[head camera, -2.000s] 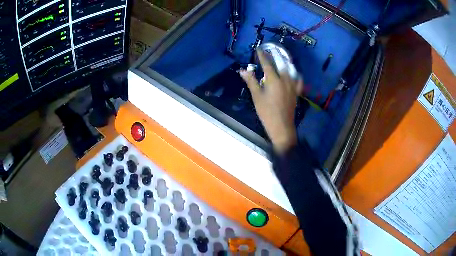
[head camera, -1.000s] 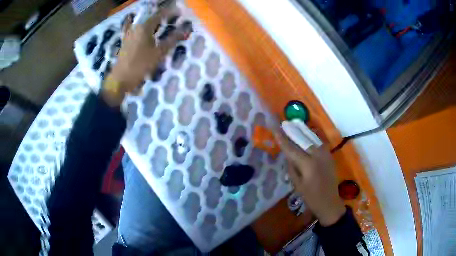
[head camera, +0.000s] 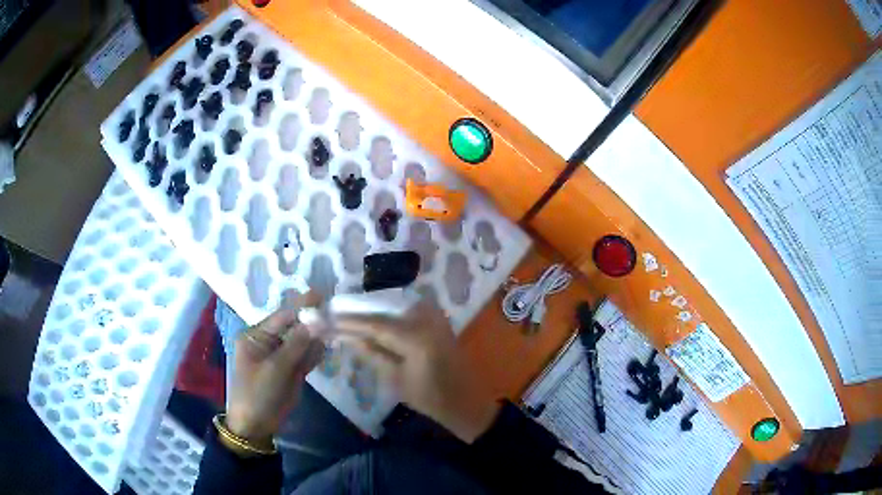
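My left hand (head camera: 266, 372), with a yellow band at the wrist, is pinched at the left end of a long white piece (head camera: 367, 306). My right hand (head camera: 421, 363) is blurred and holds the same piece; what lies between the fingertips cannot be made out. Both hands are over the near edge of a white foam tray (head camera: 218, 218). Black earphone units (head camera: 213, 101) fill pockets at its far left, and a few sit mid-tray. A black block (head camera: 391, 270), an orange clip (head camera: 434, 200) and a clear piece (head camera: 288, 248) also lie on the tray.
A green button (head camera: 471, 140) and red button (head camera: 614, 254) are on the orange ledge. A white cable (head camera: 537, 293), a pen (head camera: 593, 372) and loose black units (head camera: 653, 385) on a record sheet (head camera: 633, 445) lie right. Another white tray (head camera: 116, 329) is at left.
My left hand has come from the far-left pockets to the tray's near edge. My right hand has moved from beside the green button to meet it, with the white piece. The view has shifted.
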